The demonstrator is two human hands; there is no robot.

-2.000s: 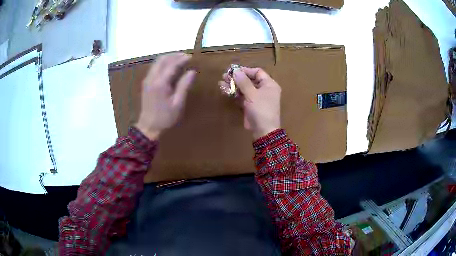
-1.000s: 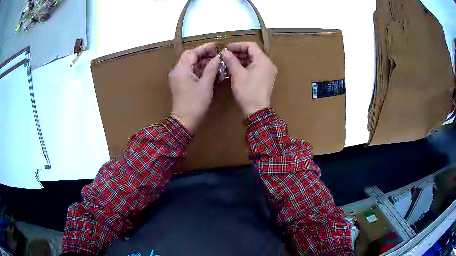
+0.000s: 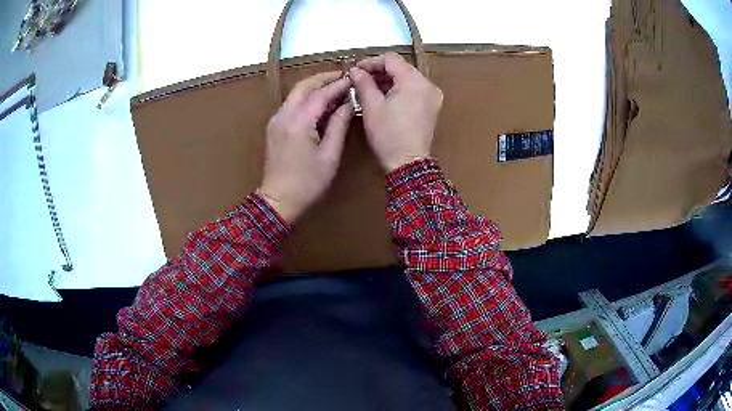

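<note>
A brown bag panel point(image 3: 217, 160) lies flat in front of me, its brown handle loop point(image 3: 275, 48) standing above the top edge. A dark label point(image 3: 525, 146) with pale print sits near the panel's right side. My left hand point(image 3: 307, 136) and my right hand point(image 3: 397, 108) meet at the top edge, between the handle ends. Both pinch a small shiny metal fitting point(image 3: 355, 100) with their fingertips. A small brown tab point(image 3: 347, 64) shows just above it. The fingers hide most of the fitting.
A pile of brown panels point(image 3: 670, 120) lies at the right. A white sheet point(image 3: 16, 185) with a dashed line lies at the left. Shiny loose fittings point(image 3: 44, 22) and a small brown-tabbed piece point(image 3: 110, 76) are at the upper left. Shelving point(image 3: 622, 337) is at the lower right.
My left hand has come in from the left to join my right hand at the fitting. Both hands and the fitting are now up at the top edge. The view has shifted slightly.
</note>
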